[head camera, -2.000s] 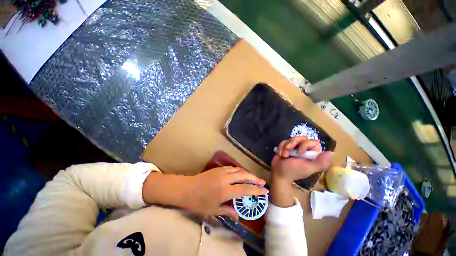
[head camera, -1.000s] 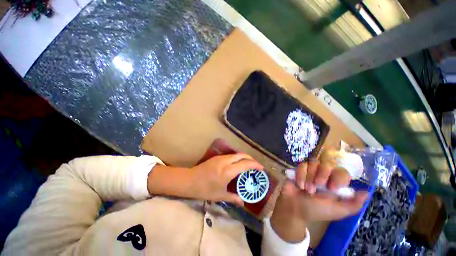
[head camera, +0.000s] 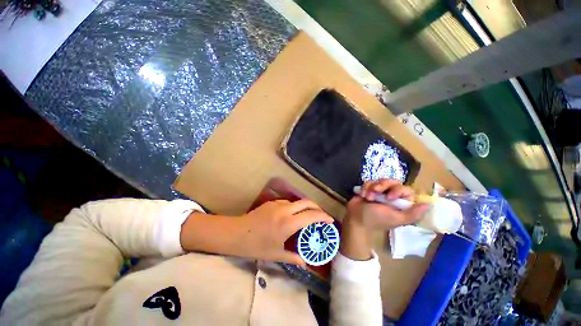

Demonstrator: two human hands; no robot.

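Note:
My left hand [head camera: 280,229] holds a pale spoked wheel [head camera: 318,243] by its rim, spokes facing up, over the red-brown fixture [head camera: 283,191]. The hand and wheel hide most of the fixture. My right hand [head camera: 382,207] is closed around the white handle of a thin tool [head camera: 396,202], right of the wheel and apart from it. The tool's tip points left, at the near edge of the black tray [head camera: 331,137]. A pile of small white parts [head camera: 383,162] lies at the tray's right end, just beyond my right hand.
A cream-white pot [head camera: 444,215] and a folded white cloth [head camera: 411,241] are right of my hand. A blue bin [head camera: 439,274] of dark parts and a clear bag [head camera: 481,213] are further right. A metal post [head camera: 471,70] crosses over the green belt [head camera: 439,137]. Bubble wrap [head camera: 159,95] covers the left.
Since one second ago, my right hand has moved left and away from my body with the tool, uncovering the cloth. My left hand still holds the wheel, which has shifted slightly.

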